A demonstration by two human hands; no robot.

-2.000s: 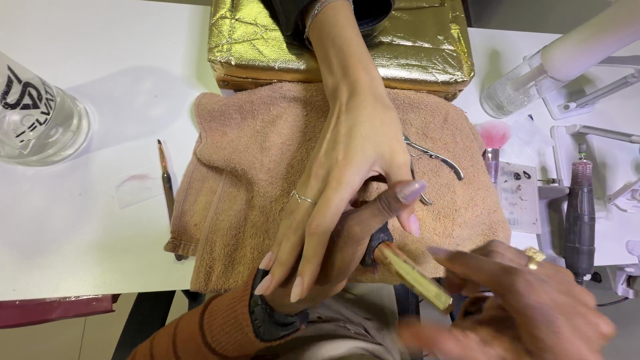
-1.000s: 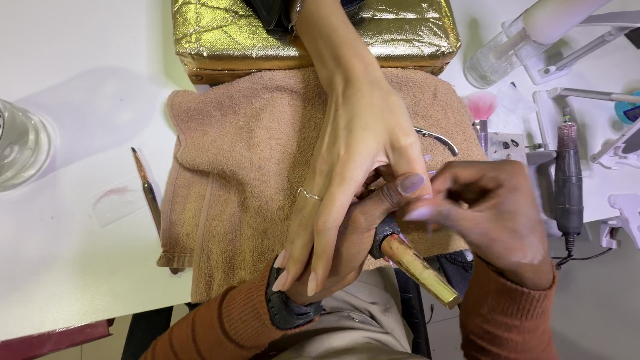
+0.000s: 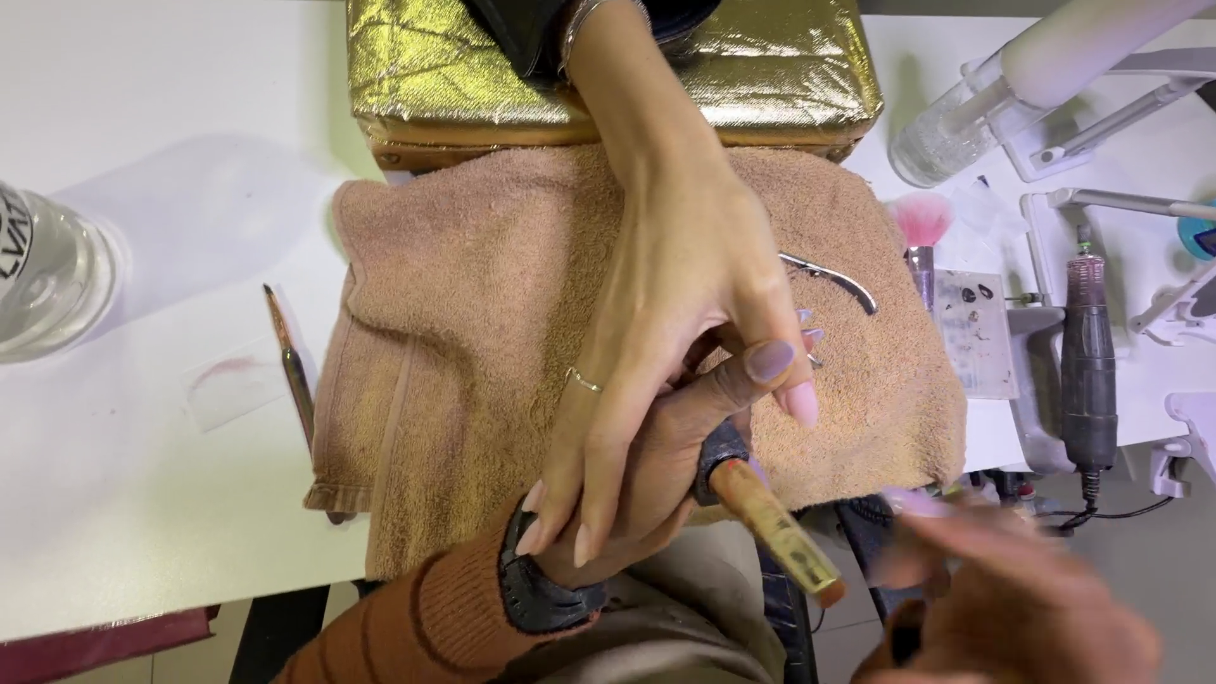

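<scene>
My left hand [image 3: 655, 465] grips another person's hand [image 3: 674, 256] from below, its thumb beside that person's index finger, whose nail is pink. Between my left fingers sits a gold tube with a black cap-like end [image 3: 779, 532], angled down to the right. My right hand [image 3: 1007, 589] is blurred at the lower right, apart from the other hand; whether it holds anything cannot be made out. A brown towel [image 3: 475, 275] lies under the hands. Metal nippers [image 3: 836, 275] rest on it, partly hidden by the person's fingers.
A gold padded armrest [image 3: 456, 66] stands behind the towel. At left are a glass jar [image 3: 57, 275] and a thin brush [image 3: 291, 361]. An electric nail drill [image 3: 1089, 361] in its holder, a pink brush [image 3: 920, 228] and a pump bottle [image 3: 959, 123] are at right.
My right hand was at the person's fingertip one second ago and has moved down and right, away from it. My left hand keeps its grip on the person's hand.
</scene>
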